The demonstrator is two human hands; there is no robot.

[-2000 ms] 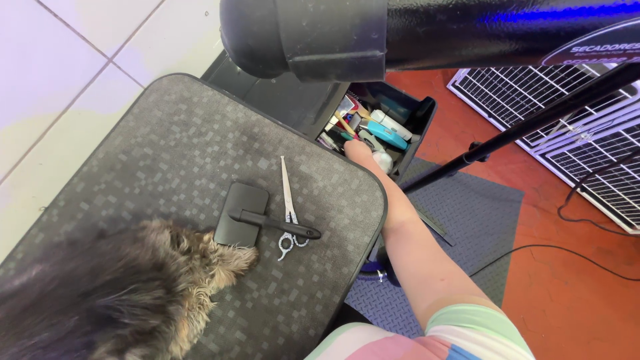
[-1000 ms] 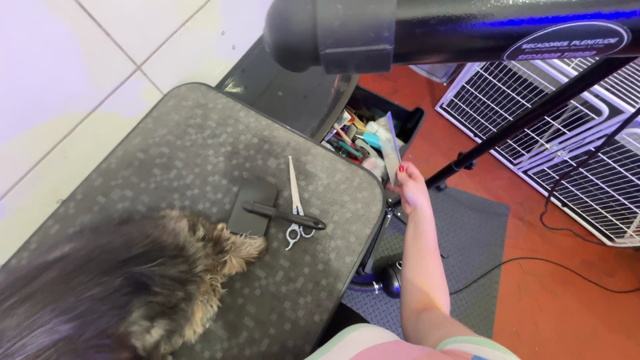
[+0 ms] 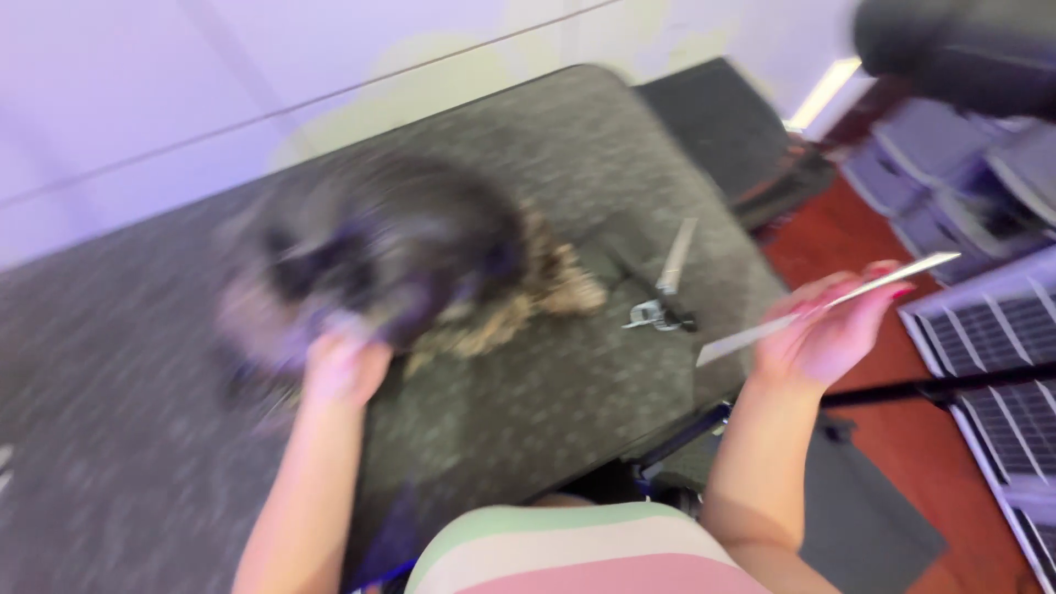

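A long-haired dark dog (image 3: 437, 239) with tan fur at its legs lies on the speckled grey table (image 3: 528, 437). My left hand (image 3: 346, 363) is at the dog's head; blur hides whether its fingers grip the fur. In my right hand (image 3: 825, 330), beyond the table's right edge, is a thin, flat, pale strip (image 3: 891, 276), probably a comb, seen nearly edge-on. Grooming scissors (image 3: 678, 256) lie near the right edge of the table. A black slicker brush (image 3: 619, 235) rests beside them, its handle across the scissors.
A black dryer nozzle (image 3: 949, 58) hangs at the upper right. Below it run a dark stand pole (image 3: 899, 391) and a wire crate (image 3: 998, 371). A dark tray (image 3: 709, 115) adjoins the table's far right corner. The tiled wall (image 3: 247, 99) borders the far side.
The view has swung left. My left hand has come into view at the dog's head. My right hand, by the open bin of tools two seconds ago, has moved away from it with the flat strip.
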